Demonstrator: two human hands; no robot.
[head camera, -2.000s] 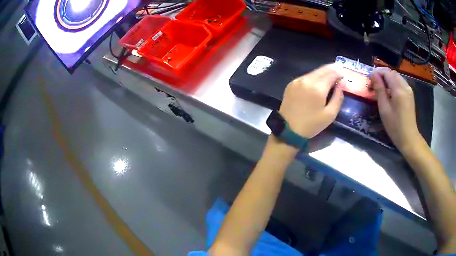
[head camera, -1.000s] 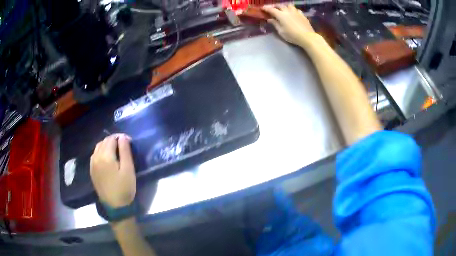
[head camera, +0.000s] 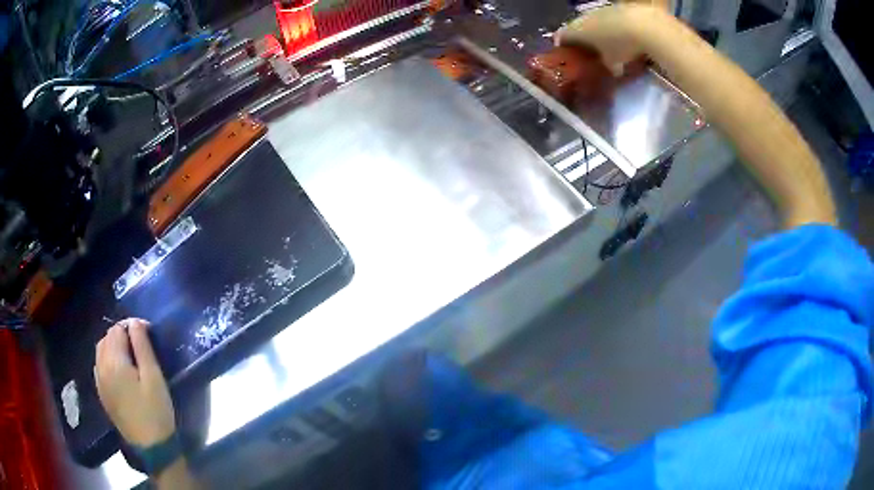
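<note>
My left hand (head camera: 134, 383) rests on the near left part of the black pad (head camera: 273, 215), fingertips together on a thin, barely visible tool. A narrow clear strip (head camera: 155, 258) with small marks lies on the pad beyond it. My right hand (head camera: 618, 38) is stretched out to the upper right, over orange-brown carriers (head camera: 573, 75) beside the rails. Its fingers hang at the carriers; blur hides whether they grip one.
An orange-brown carrier (head camera: 206, 172) lies along the pad's back edge. A steel bench top (head camera: 422, 182) extends right of the pad. A slanted metal bar (head camera: 551, 105) stands before the carriers. A red light (head camera: 297, 24) glows behind. Red bins (head camera: 21, 412) show at left.
The view has turned to the right. My right hand has left the carrier held with both hands, passed the rail behind the bench and moved to the carriers at right. My left hand stays at the pad.
</note>
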